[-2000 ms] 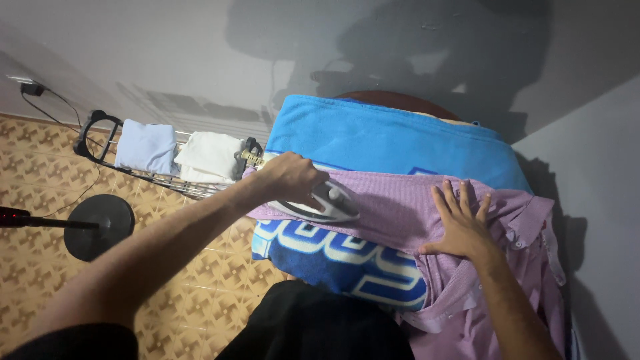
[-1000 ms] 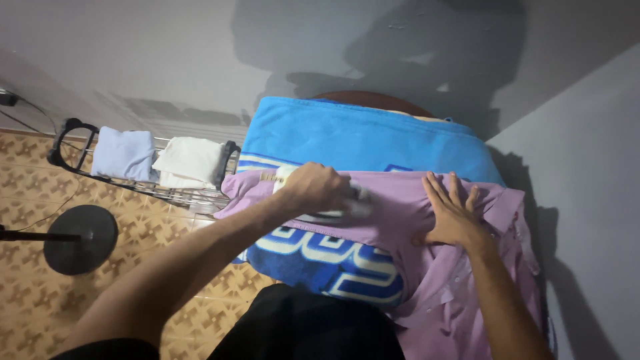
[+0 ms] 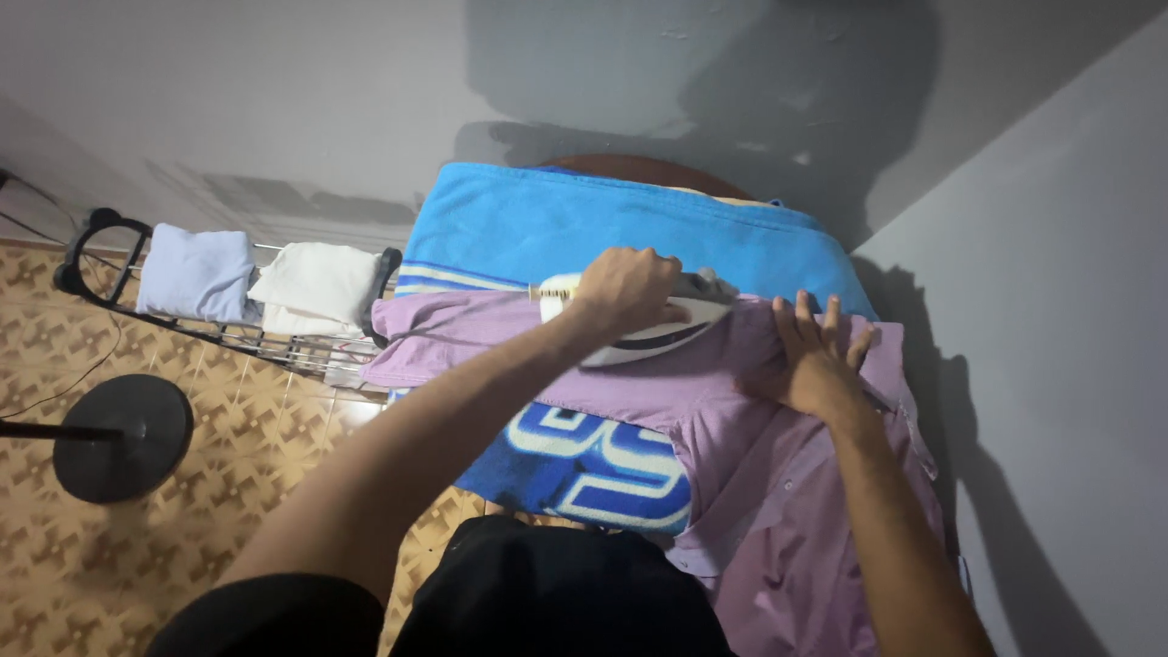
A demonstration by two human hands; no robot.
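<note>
My left hand [image 3: 630, 290] is closed round the handle of a white clothes iron [image 3: 671, 333], whose soleplate rests on the sleeve of a light purple buttoned shirt [image 3: 474, 351]. The iron's tip points right, and its cord trails left over the sleeve. Just right of the tip, my right hand [image 3: 812, 360] lies with spread fingers on the shirt near the shoulder, holding nothing. Beneath the shirt is a blue patterned towel [image 3: 584, 214] spread over a support. The shirt's body hangs down at the lower right.
Left of the towel stands a metal rack [image 3: 274, 351] bearing folded light blue cloth [image 3: 196, 274] and folded white cloth [image 3: 319, 287]. A round black stand base [image 3: 123, 438] is on the tiled floor [image 3: 246, 484]. Grey walls [image 3: 1049, 274] close in behind and at right.
My left hand has slid the iron right along the sleeve, closer to my right hand. My right hand remains spread on the shirt.
</note>
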